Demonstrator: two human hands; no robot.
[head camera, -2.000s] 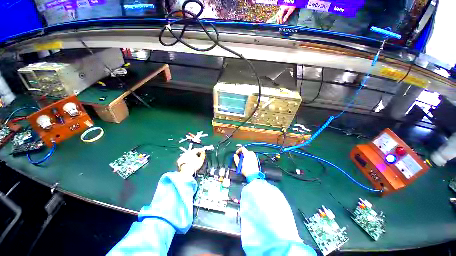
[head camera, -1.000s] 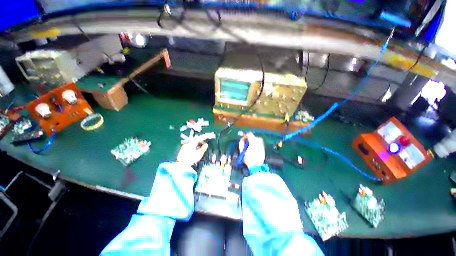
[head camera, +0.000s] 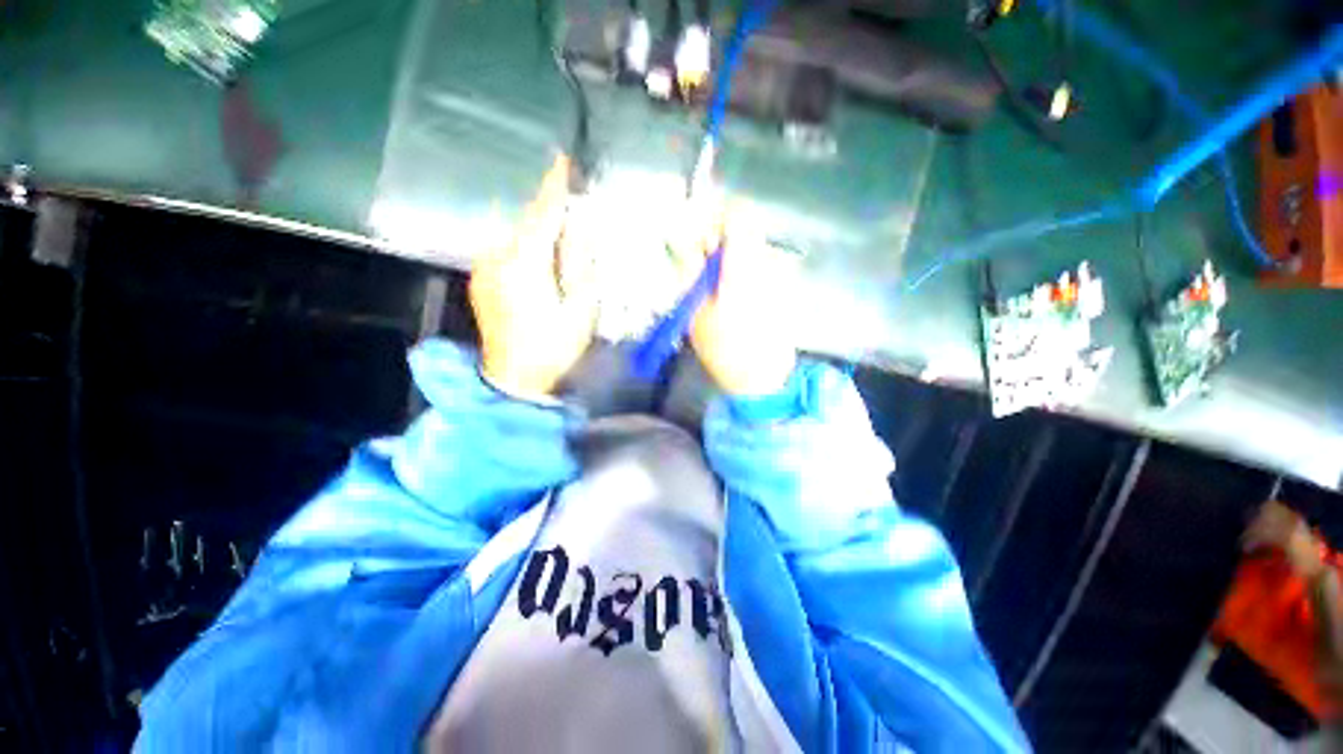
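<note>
A circuit board (head camera: 633, 243), washed out by glare, is between my two hands near the bench's front edge. My left hand (head camera: 526, 295) is at its left side with fingers curved around it. My right hand (head camera: 741, 302) is at its right side, with a blue stick (head camera: 678, 317) along the palm, slanting down toward my body. Blur and glare hide the fingertips. Small plugs on black leads (head camera: 663, 59) lie beyond the board.
Two circuit boards lie to the right, one nearer (head camera: 1043, 342) and one farther (head camera: 1187, 336). Another board (head camera: 211, 33) is at upper left. An orange test box (head camera: 1303, 184) and blue cords (head camera: 1208, 140) are at right. Dark racks (head camera: 236, 354) are below the bench edge.
The view has tilted down toward my body. The board has left the plugs and is now between both hands, nearer the bench edge.
</note>
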